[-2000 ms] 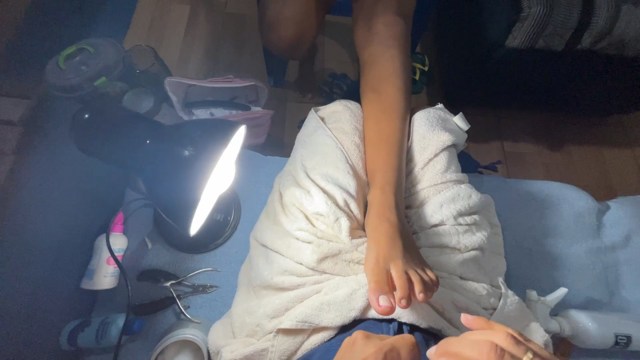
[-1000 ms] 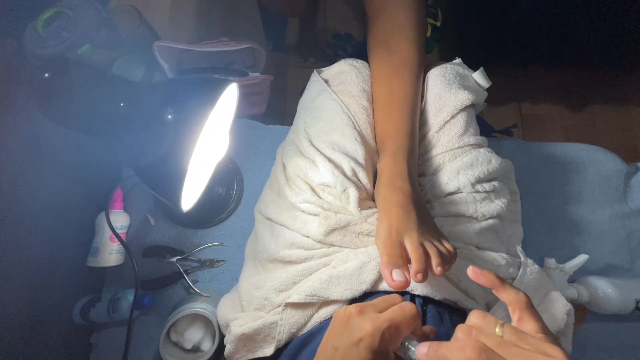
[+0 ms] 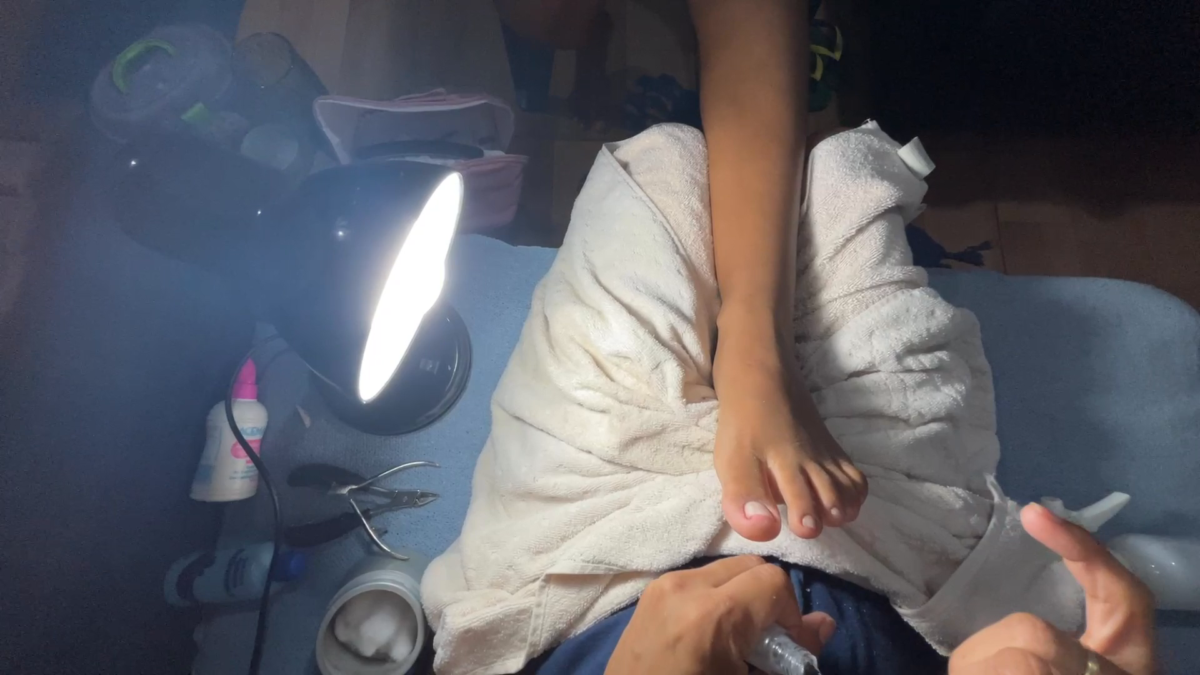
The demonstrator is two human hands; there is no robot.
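Another person's bare foot [image 3: 773, 431] rests on a white towel [image 3: 581, 375] over my lap, toes toward me. Just below the toes, my left hand [image 3: 708, 614] is closed on a small clear object [image 3: 778, 649], perhaps a tube or bottle, partly hidden by the fingers. At the lower right my right hand [image 3: 1078, 609] has its index finger raised and the other fingers curled; its lower part is cut off, so whether it holds anything cannot be seen.
A lit black lamp [image 3: 319, 253] stands at left, its cord near a white bottle with a pink cap [image 3: 230, 450]. Nippers [image 3: 375, 497], a blue-capped bottle [image 3: 230, 572] and a jar of cotton [image 3: 370, 623] lie nearby. A pink-edged case [image 3: 422, 131] is behind; a spray bottle [image 3: 1153, 562] lies right.
My right hand has moved away from my left hand to the right. The clear object, between both hands a second ago, now sits in my left hand. The foot stays on the towel.
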